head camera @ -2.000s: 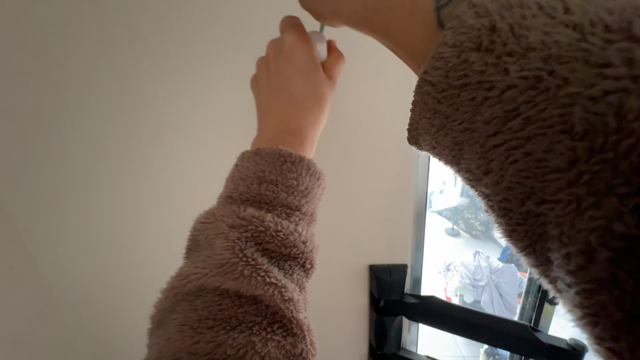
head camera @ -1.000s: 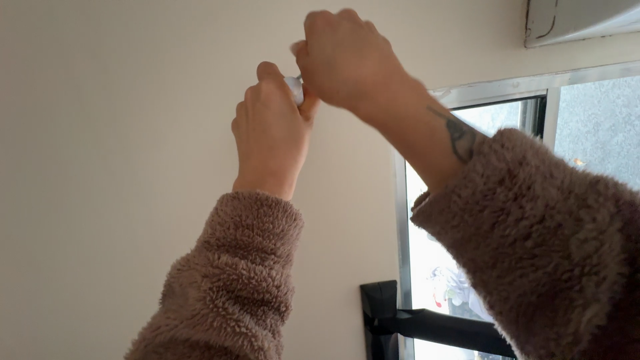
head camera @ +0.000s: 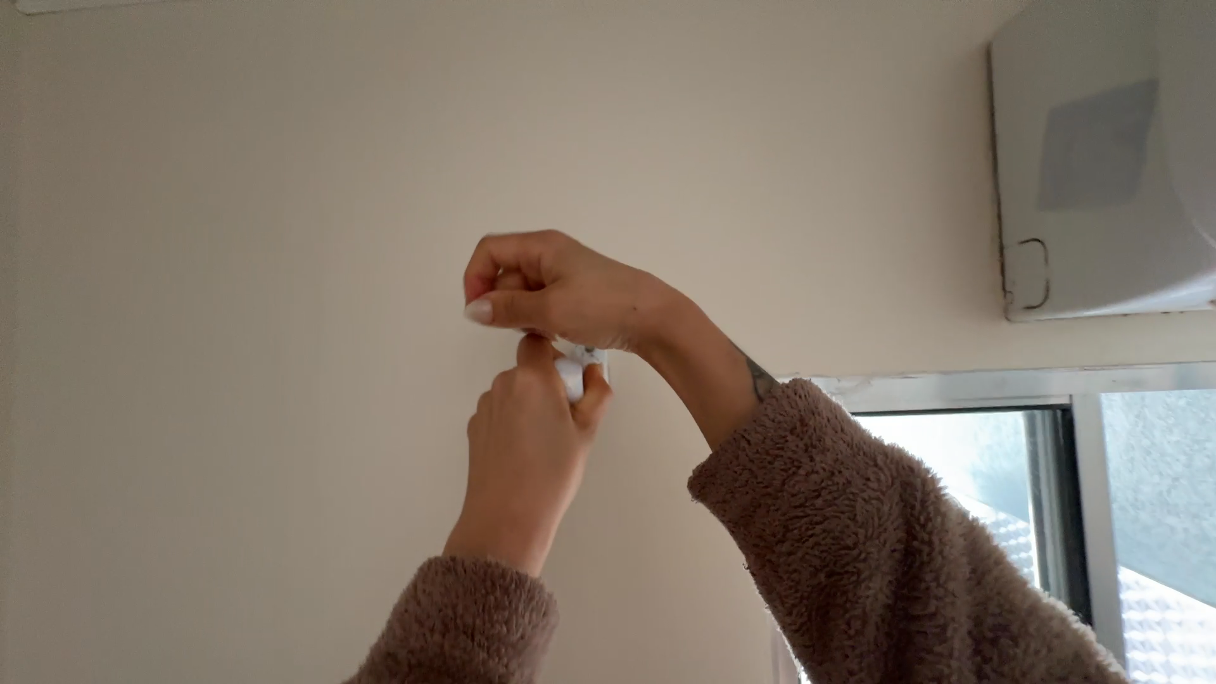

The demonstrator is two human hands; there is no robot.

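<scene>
Both of my arms, in brown fleece sleeves, reach up to a beige wall [head camera: 256,285]. My left hand [head camera: 532,427] is closed on a small white rounded object [head camera: 571,377], which shows between its thumb and index finger. Just behind that object, a bit of a white fitting [head camera: 591,355] shows at the wall, mostly hidden by my hands. Above and slightly in front is my right hand [head camera: 560,290], bent at the wrist with its fingers curled and thumb pointing left. Whether a small thing lies between its fingertips cannot be made out.
A white wall-mounted unit [head camera: 1092,266] juts from the wall at the upper right. Below it is a metal-framed window [head camera: 1086,513], partly behind my right sleeve. A strip of pale trim [head camera: 76,5] runs along the top left.
The view has shifted up, bringing the white unit further into view. My right hand has turned at the wrist over my left hand, its fingers now pointing left. The left hand keeps the white object.
</scene>
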